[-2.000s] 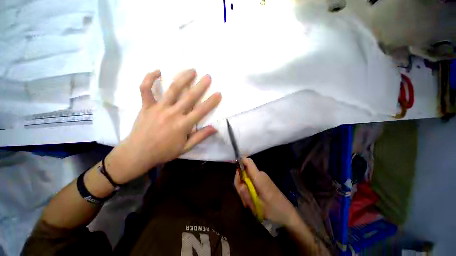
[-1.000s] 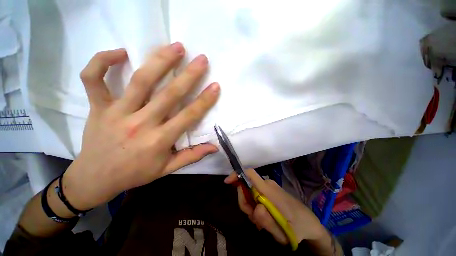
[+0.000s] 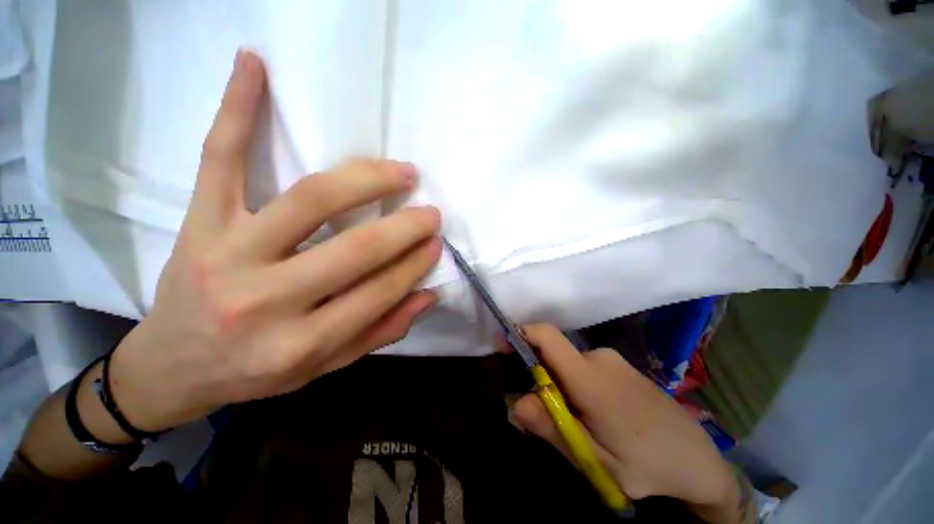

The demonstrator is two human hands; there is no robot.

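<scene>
White fabric [image 3: 614, 123] covers the table, its lower edge hanging over the front; a folded or seamed edge runs across it. My left hand [image 3: 297, 276] lies on the fabric, index finger stretched away, the other fingers bent together with tips at the fabric edge. I cannot tell whether they pinch it. My right hand [image 3: 625, 420] holds scissors [image 3: 497, 302] with dark narrow blades and a yellow handle. The blades look nearly closed, their tip at the fabric beside my left fingertips.
A printed ruler scale [image 3: 23, 230] shows at the left table edge. Red finger loops [image 3: 871, 241] lie at the right end, near part of a sewing machine [image 3: 906, 123]. Blue and red items [image 3: 681, 338] and a green cloth [image 3: 778, 348] are below the table at right.
The view has come closer and shifted. My left fingers have drawn together and bent, with the index stretched out. The scissor blades have closed and their tip has moved up beside my fingertips.
</scene>
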